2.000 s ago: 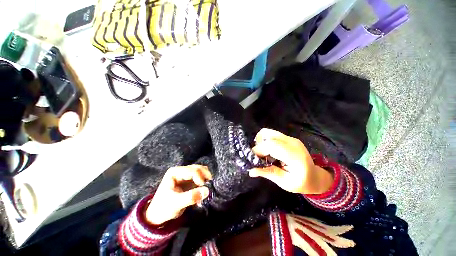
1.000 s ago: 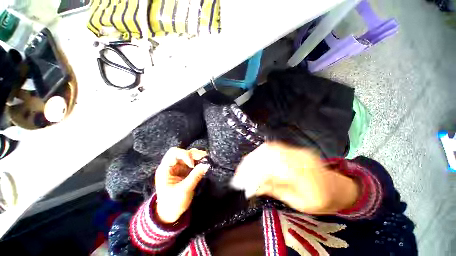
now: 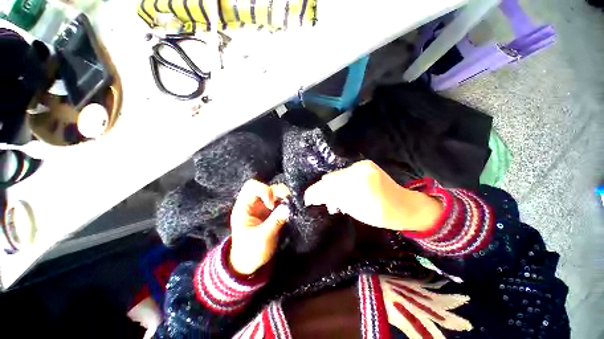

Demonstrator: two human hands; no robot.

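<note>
A charcoal flecked fuzzy garment (image 3: 232, 159) lies bunched on my lap against the table edge. A trim with white-silver glints (image 3: 320, 149) shows on its upper part. My left hand (image 3: 257, 225) pinches the garment's dark edge between thumb and fingers. My right hand (image 3: 361, 195) is just right of it, over the garment, fingertips bent together close to the left fingertips. Any needle or thread between the fingertips is too small to see, and I cannot tell whether the right fingers hold something.
On the white table (image 3: 155, 126) lie black-handled scissors (image 3: 179, 69), a yellow-and-black striped cloth (image 3: 232, 12), and a round tray (image 3: 118, 99) with a dark rectangular object and a pale round one. Black cloth (image 3: 424, 132) lies right; a lilac stool (image 3: 480, 58) stands beyond.
My right hand has gone from gripping the trim, through a blurred move towards me, to beside my left fingertips. My left hand keeps its pinch. The view has shifted slightly.
</note>
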